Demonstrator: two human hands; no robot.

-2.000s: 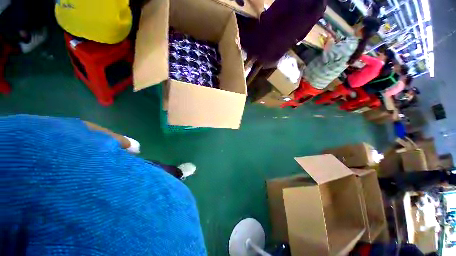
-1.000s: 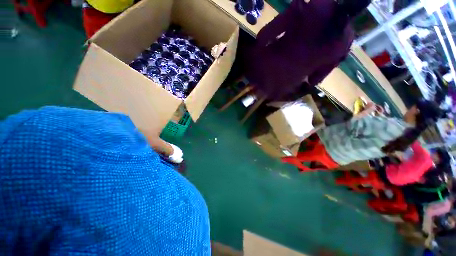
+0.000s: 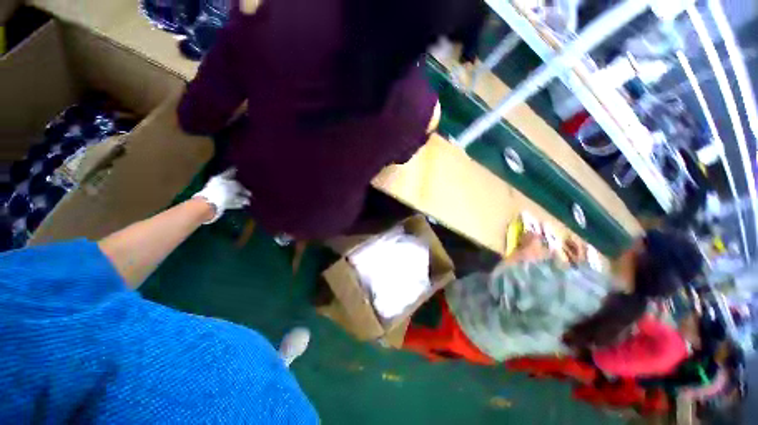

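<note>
My left hand (image 3: 223, 196), in a white knit glove, reaches out at the left centre, its fingers spread and no object seen in it. Its fingertips are close to the lower edge of a purple top (image 3: 307, 124) worn by a seated person; whether they touch is unclear. Thin wooden stool legs (image 3: 298, 256) show below that person; the seat is hidden. A large open carton (image 3: 154, 170) with dark round parts in shiny wrap (image 3: 50, 166) stands beside my forearm. My right hand is out of the picture.
The view is tilted sideways. An open carton with white contents (image 3: 391, 274) sits on the green floor (image 3: 374, 386). Beyond it, people sit on red stools (image 3: 445, 336) along a wooden bench (image 3: 465, 195). A white shoe (image 3: 294, 344) shows beside my blue shirt.
The view has moved nearer to the person in purple. My left arm, mostly hidden by my shirt before, is now stretched out towards that person's stool. The large carton has shifted left in view.
</note>
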